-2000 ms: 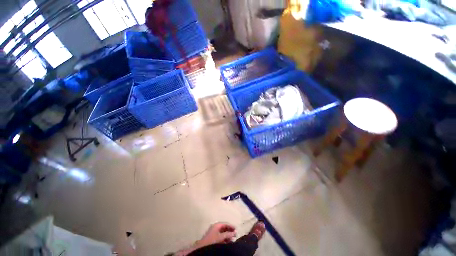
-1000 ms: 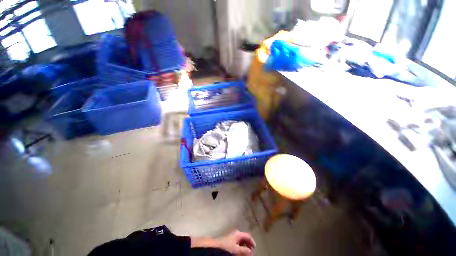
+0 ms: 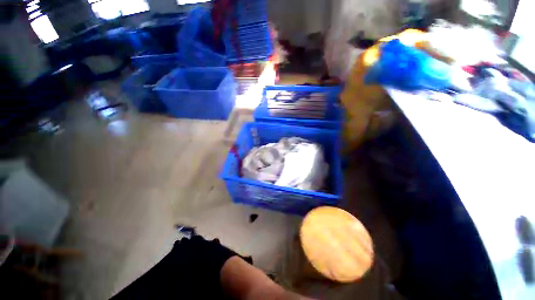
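Note:
The round wooden stool (image 3: 337, 244) stands at the lower centre right. Just behind it a blue plastic crate (image 3: 276, 200) holds heaped off-white and greyish cloth (image 3: 301, 163). A black sleeve and bare forearm, apparently my left, reach in from the bottom edge, left of the stool. The picture's bottom edge cuts the arm off before the hand, so my left hand does not show. My right hand is out of the picture. The view is blurred.
A second blue crate (image 3: 299, 104) stands behind the first, with more crates (image 3: 196, 94) at back left. A long white-topped table (image 3: 449, 155) runs along the right, with a blue plastic bag (image 3: 410, 65) and cloth on its far end. A pale bin-like object (image 3: 32, 199) is at left.
The view has swung and moved closer to the stool and cloth-filled crate. The hand visible earlier at the bottom has gone out of the picture, leaving sleeve and forearm.

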